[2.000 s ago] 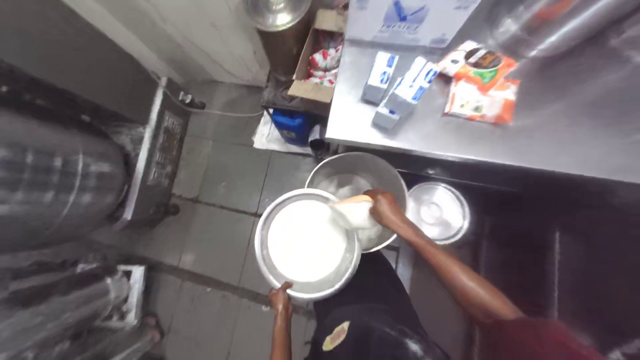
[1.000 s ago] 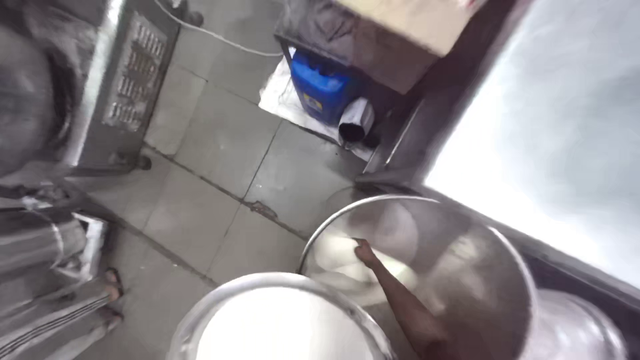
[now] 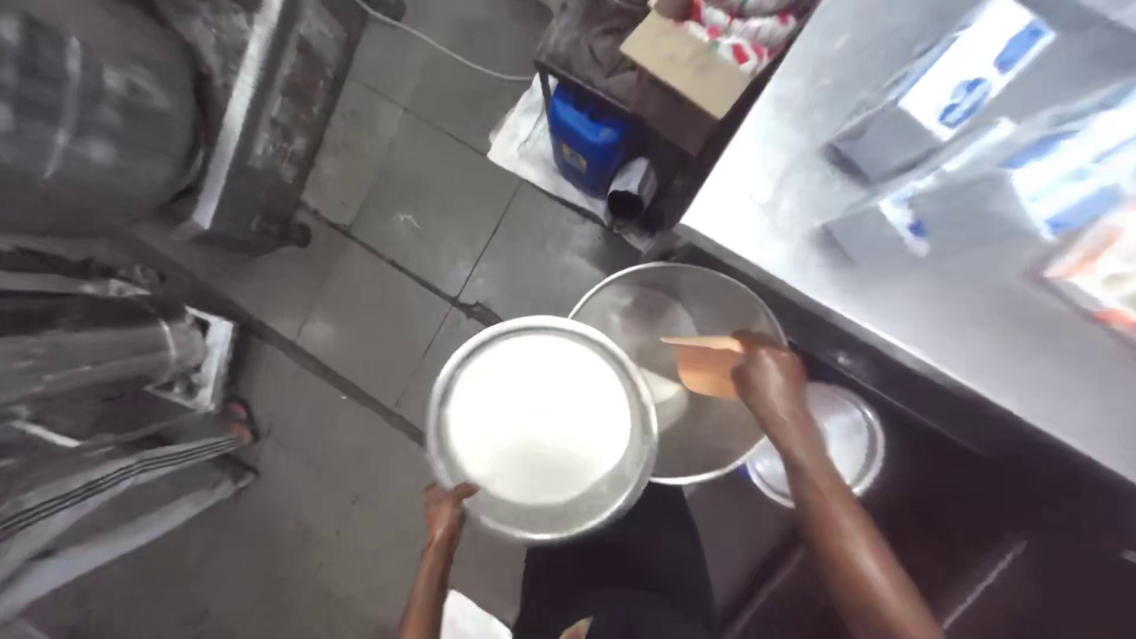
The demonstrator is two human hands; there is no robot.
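Observation:
My left hand (image 3: pixel 446 513) grips the lower left rim of a round metal pan (image 3: pixel 541 524) that holds a white substance (image 3: pixel 537 417). The pan overlaps the near left side of a deep metal pot (image 3: pixel 719 444). In my right hand (image 3: pixel 770 377), over the pot's right side, is a flat orange-tan scoop or scraper (image 3: pixel 707 366). White material (image 3: pixel 661 399) lies at the bottom of the pot, partly hidden by the pan.
A steel counter (image 3: pixel 781 177) with blue-and-white boxes (image 3: pixel 972 75) runs along the right. A round metal lid (image 3: pixel 839 439) lies beside the pot. Behind are a blue jerrycan (image 3: pixel 584 142) and an open cardboard box (image 3: pixel 688 67). At left stand metal equipment (image 3: pixel 257 133) and another person's legs (image 3: pixel 133 497).
One second ago my right hand was down inside the pot; now it is higher, at the pot's right side, with the orange-tan tool in it. The view has shifted strongly.

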